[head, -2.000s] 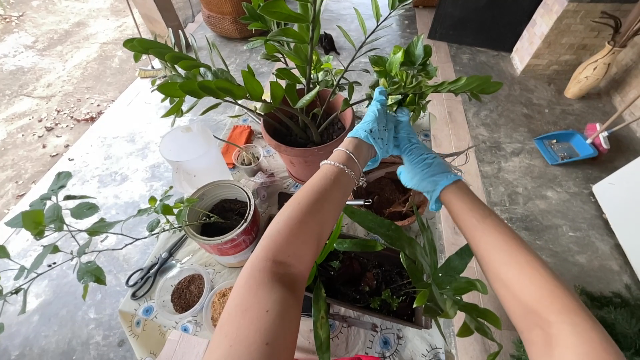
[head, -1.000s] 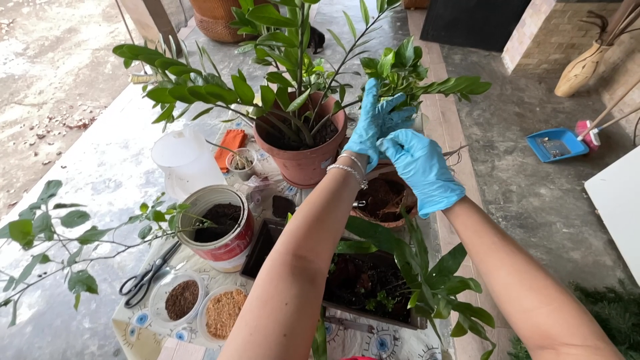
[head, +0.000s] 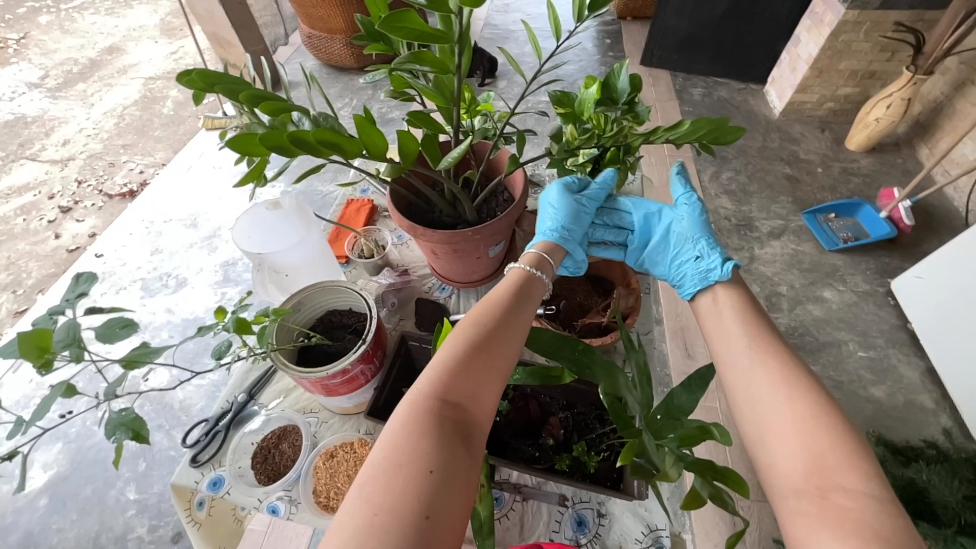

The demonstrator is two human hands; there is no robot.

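Both hands wear light blue gloves and meet above a terracotta pot of brown fibre (head: 583,301). My left hand (head: 573,217) has its fingers bent around the fingertips of my right hand (head: 659,232), whose palm is turned up with the thumb raised. Just left of them stands a leafy zz plant in a terracotta pot (head: 465,244); a bushy green plant (head: 598,114) is behind. Below the forearms lies a dark rectangular planter (head: 564,427) with long-leaved plants, partly hidden. A paint can of soil (head: 332,343) stands to the left.
Black-handled scissors (head: 221,423), a bowl of dark granules (head: 276,455) and a bowl of tan husks (head: 339,473) lie at front left. A translucent plastic container (head: 286,244), an orange cloth (head: 352,221) and a small cup (head: 369,248) are farther back. A blue dustpan (head: 850,223) is on the floor.
The right hand has turned from back up to palm up with its fingers extended. The left hand, spread a second ago, now closes on the right fingertips.
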